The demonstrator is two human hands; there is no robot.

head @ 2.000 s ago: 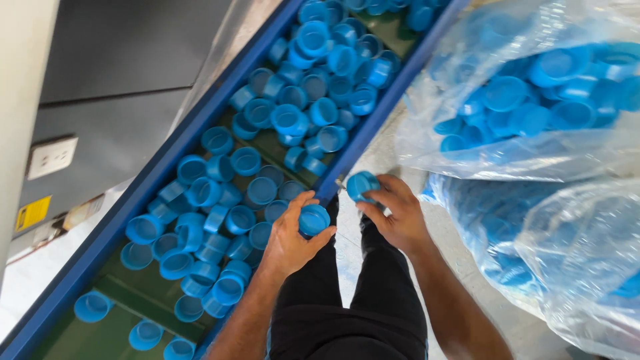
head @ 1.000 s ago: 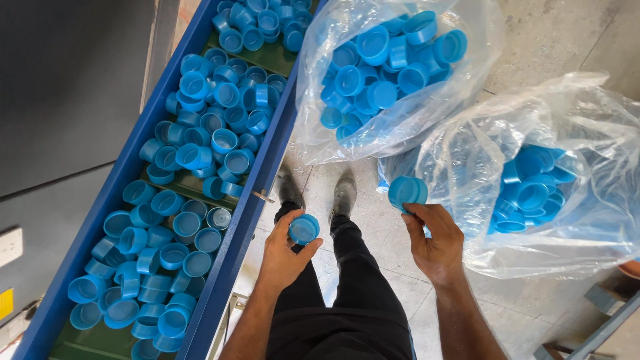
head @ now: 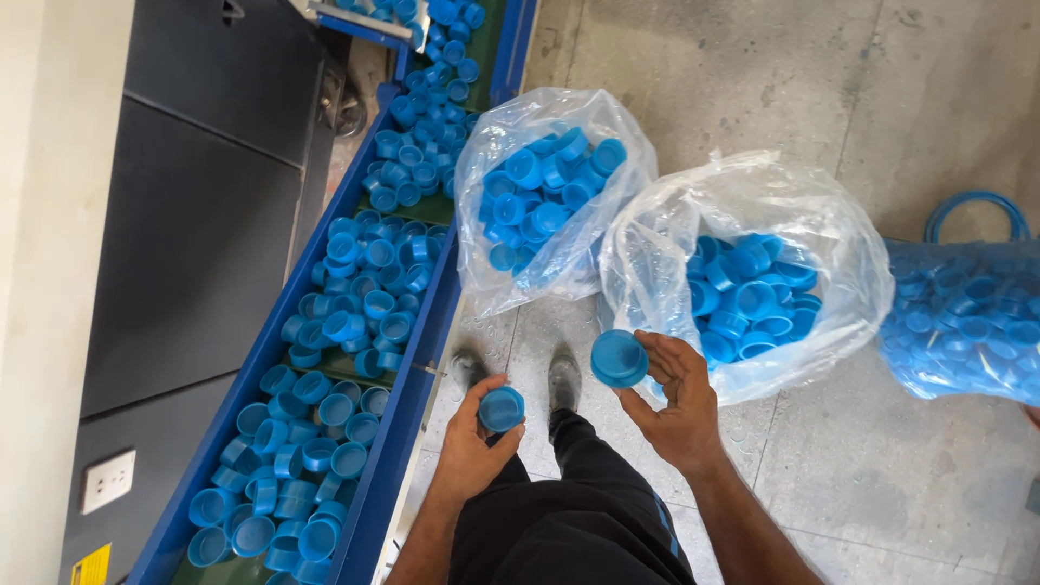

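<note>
My left hand grips a round blue plastic cap, held with its hollow side up, just right of the conveyor's edge. Between the fingers and thumb of my right hand is another blue plastic cap, in front of the open clear plastic bags. Many loose blue caps lie on the green cleated belt of a blue-framed conveyor to the left. One clear bag beside the conveyor holds blue caps, and so does a second clear bag behind my right hand.
A filled bag of blue caps lies at the far right, with a blue hoop behind it. Dark machine panels with a white socket plate stand left of the conveyor. My shoes are on the tiled floor below my hands.
The view has shifted widely, bringing more of the bags and floor in. My right hand has moved away from my left hand since two seconds ago. Each hand still holds a cap.
</note>
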